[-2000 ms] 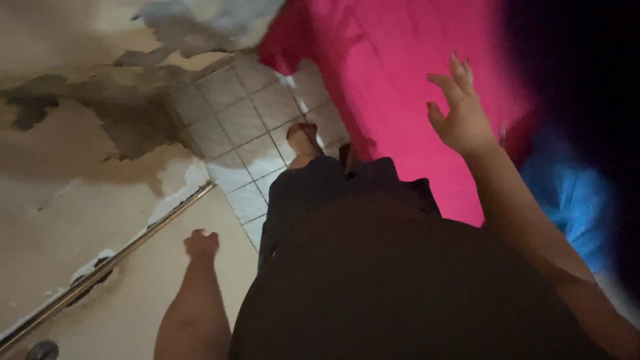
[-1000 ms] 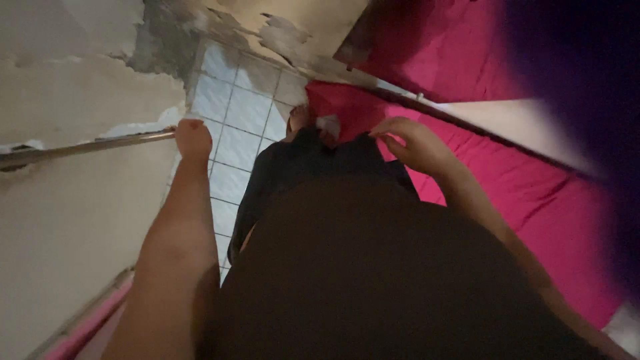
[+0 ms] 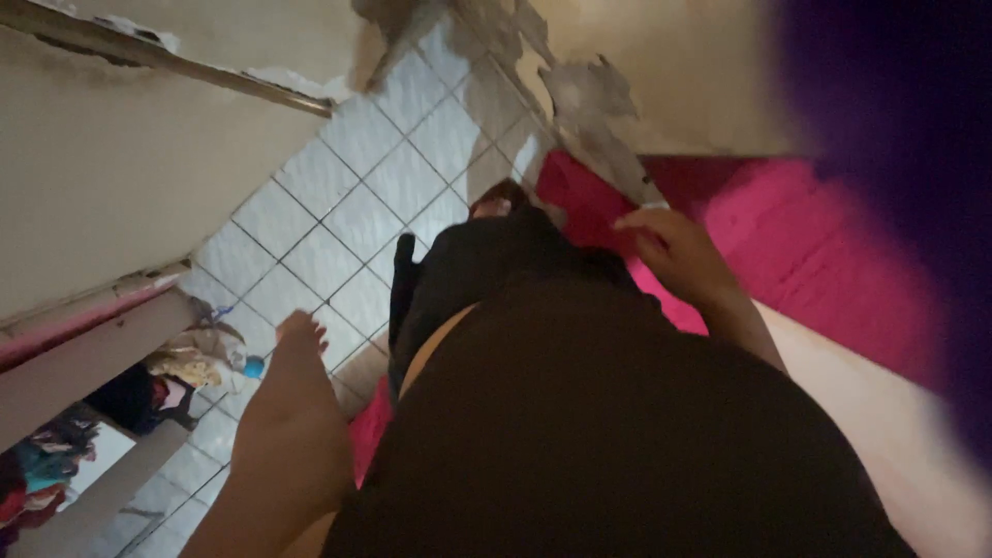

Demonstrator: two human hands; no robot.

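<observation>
My left hand hangs over the tiled floor at the lower left, its fingers bent and apart, with nothing seen in it. My right hand is at the right of my body, fingers loosely curved and holding nothing visible, above the bright pink cloth. Between the two arms are my dark top and dark shorts. One foot shows just past the shorts, partly hidden by them.
Walls with peeling paint stand ahead. A metal strip runs along the left wall. At the lower left, clothes and a clear plastic bottle with a blue cap lie near a doorway edge. A dark purple blur covers the upper right.
The view has turned, bringing more tiled floor and the clothes at the lower left into sight. My left hand, at the metal strip's end a second ago, is now apart from it.
</observation>
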